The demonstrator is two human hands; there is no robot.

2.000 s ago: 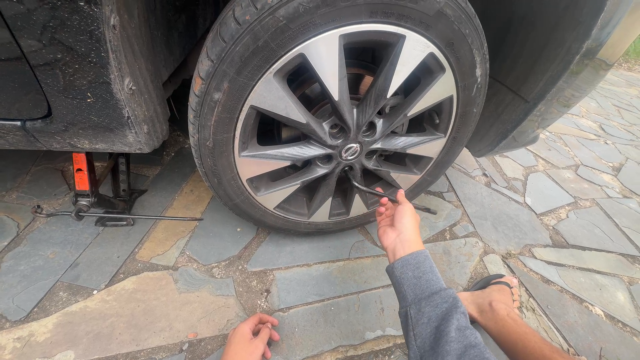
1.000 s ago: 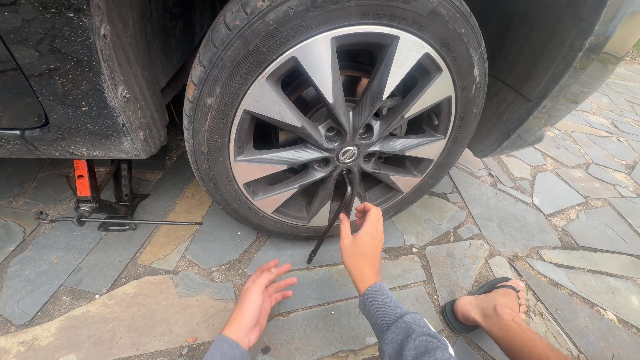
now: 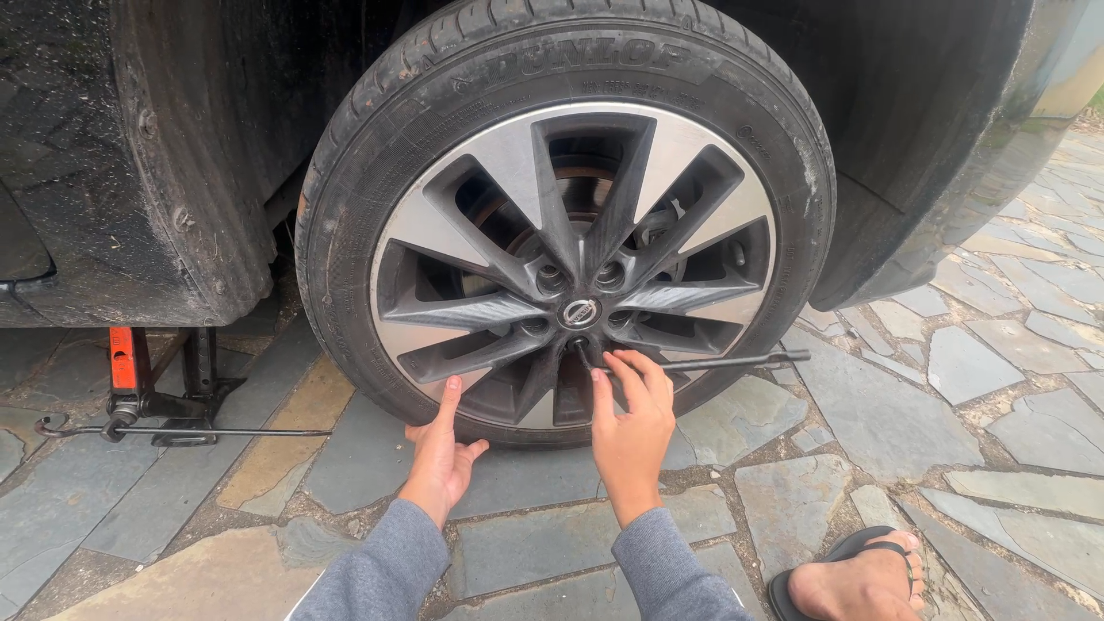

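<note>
A black lug wrench has its bent end in the lowest lug hole of the alloy wheel, just under the Nissan centre cap, and its long handle points right. The fingers of my right hand pinch the wrench near its bend. My left hand is at the lower left of the wheel, thumb up against the rim and tire edge, holding no tool. A Dunlop tire surrounds the wheel. Whether the wrench sits on a nut is hidden inside the hole.
At left a red and black scissor jack stands under the car's dark sill, with a hooked crank rod running from it along the ground. Uneven stone paving lies below. My foot in a black flip-flop is at lower right.
The wrench handle, pointing down one second ago, now points right. My left hand has moved from above the paving up to the wheel's lower left. My right hand stays at the wrench.
</note>
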